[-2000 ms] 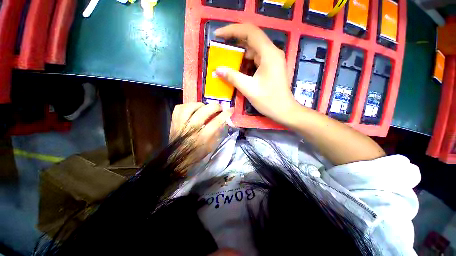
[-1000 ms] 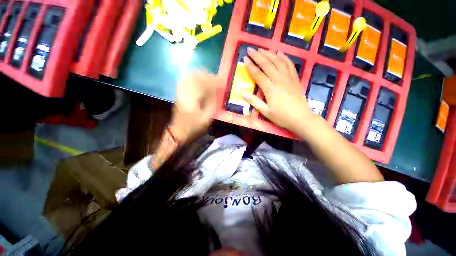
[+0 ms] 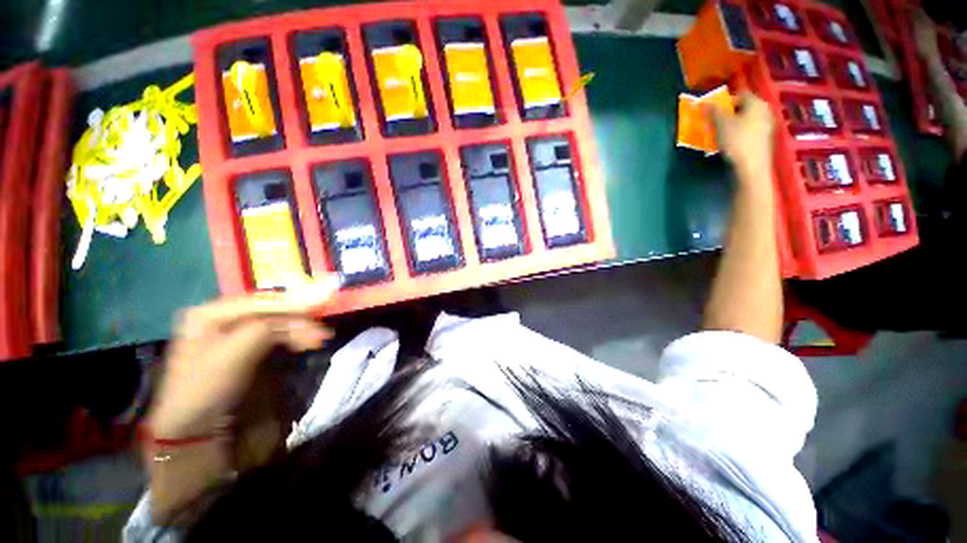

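The red foam tray [image 3: 403, 152] lies in front of me with black phones in two rows. The back-row phones hold orange batteries, several with yellow pull tabs. In the front row, only the leftmost phone holds a battery [image 3: 273, 246]; the others show grey recesses [image 3: 428, 217]. My left hand [image 3: 228, 345] is at the tray's front left corner, its fingertips by that battery's lower end. A white patch shows at the fingertips; whether they grip it is unclear. My right hand [image 3: 745, 133] has its fingers on a loose orange battery [image 3: 699, 120] right of the tray.
A heap of yellow-and-white pull tabs [image 3: 127, 164] lies left on the green surface [image 3: 647, 202]. Red trays [image 3: 45, 212] stand at the far left. An orange battery stack [image 3: 716, 45] stands by the right-hand tray [image 3: 788, 186] of phones. Another person's arm [image 3: 942, 69] shows at upper right.
The view has turned right. My right hand has left the front-left phone and moved right to a loose battery. My left hand is now at the tray's front left corner.
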